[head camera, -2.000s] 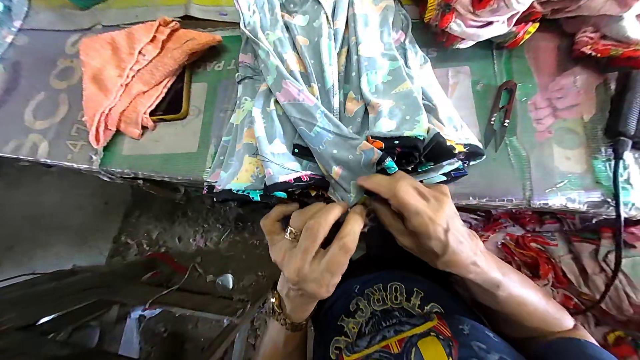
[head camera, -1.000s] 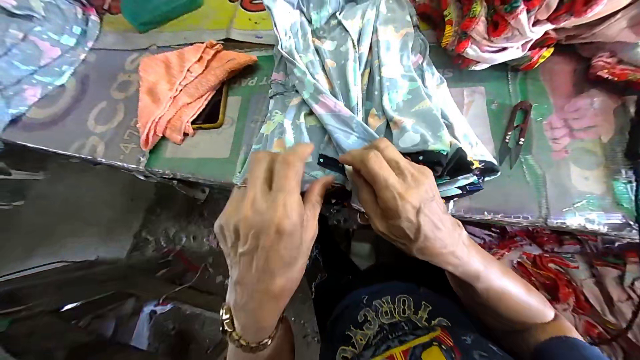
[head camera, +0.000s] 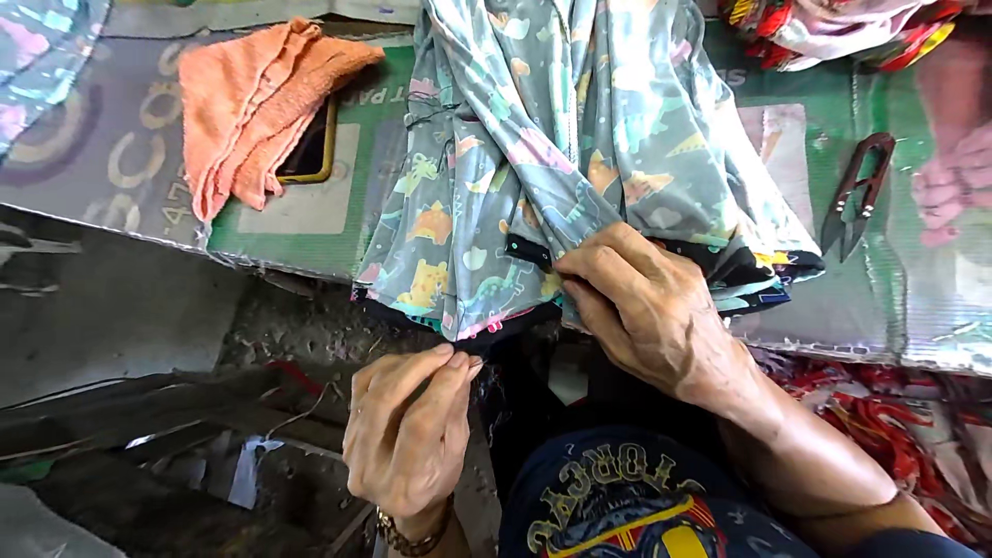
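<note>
Grey printed garments (head camera: 480, 209) with dark hems lie stacked over the table's near edge. My right hand (head camera: 651, 310) pinches the lower end of a narrow grey piece of the top garment, near a dark trim. Just below the stack's left hem is my left hand (head camera: 415, 418), its thumb and forefinger pressed together; whether a thread is between them cannot be told. To the right of the stack, thread snips (head camera: 859, 190) lie on the table, apart from both hands.
An orange cloth (head camera: 263, 116) partly covers a phone (head camera: 314, 151) at the left. Red and white bundled fabric (head camera: 837, 31) sits at the back right. More red fabric (head camera: 876, 426) lies below the table's right edge. A patterned cloth (head camera: 39, 62) is at the far left.
My left hand, at the garment beside my right hand two seconds ago, has come away and is now below the left hem. My right hand stays at the garment.
</note>
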